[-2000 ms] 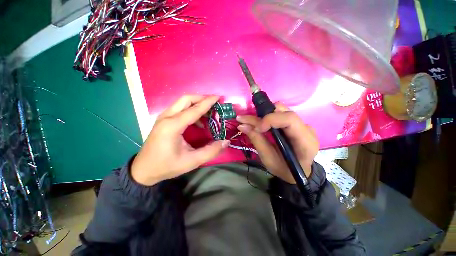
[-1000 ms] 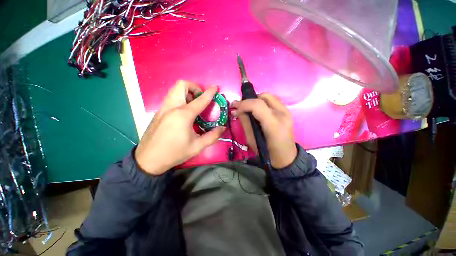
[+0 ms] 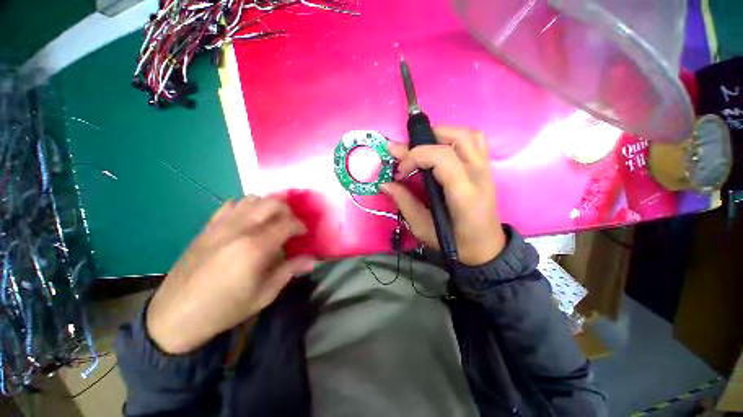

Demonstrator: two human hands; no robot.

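A green ring circuit board (image 3: 345, 168) is over the pink-red sheet in front of me, its right edge at the fingertips of my right hand (image 3: 456, 187). That hand also holds the black soldering iron (image 3: 427, 155), its metal tip pointing away from me. A white lead (image 3: 373, 211) and thin dark wires with a small black end hang from the board toward my lap. My left hand (image 3: 236, 261) is apart from the board at the lower left, blurred; I see nothing in it, but its fingertips are unclear.
A tangled pile of wired parts (image 3: 183, 49) lies at the far left. Bagged harnesses (image 3: 41, 244) hang at the left edge. A clear hood (image 3: 603, 73) stands over the right side, beside a yellowish tub (image 3: 680, 165) and black box (image 3: 723, 102). A thin wire crosses the green mat (image 3: 155, 220).
My left hand has let go of the board and moved down and left. The board now lies flatter, face up, at my right fingertips. The iron is still in my right hand.
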